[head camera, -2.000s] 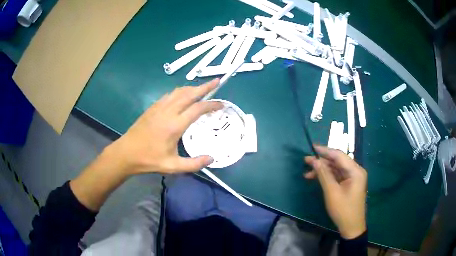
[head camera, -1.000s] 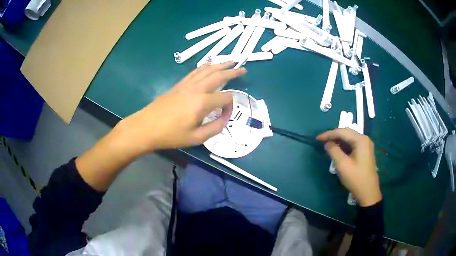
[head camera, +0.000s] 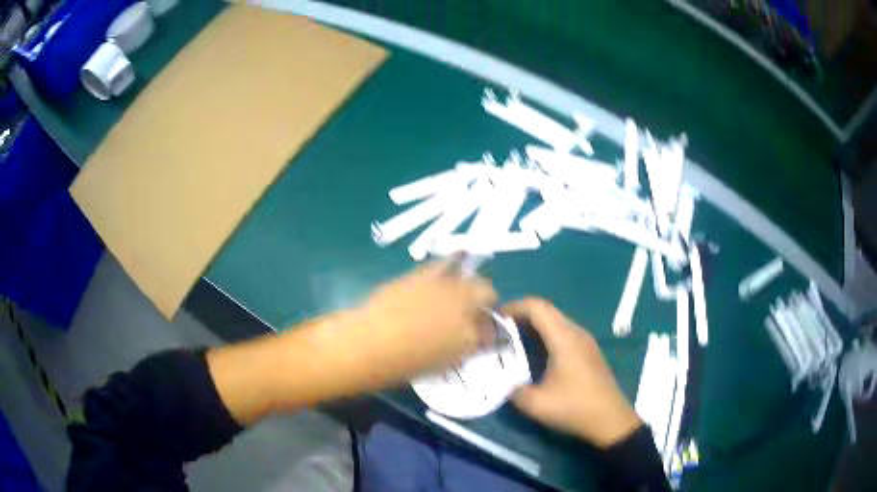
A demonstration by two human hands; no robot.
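The round white housing lies at the bench's near edge, with slots in its face. My right hand grips its right side, thumb and fingers around the rim. My left hand is blurred over the housing's upper left; its fingertips are bunched near a white stick end, and I cannot tell what they hold. A white antenna sticks out below the housing along the bench edge. The black lead is not clearly visible.
A pile of loose white antennas lies beyond the hands. A short white stick and a slim bundle lie at right. A cardboard sheet, white cups and blue bins are at left.
My right hand has let go of the black lead and moved left onto the housing. My left hand's fingers have closed together. The view has shifted, so the bench appears lower.
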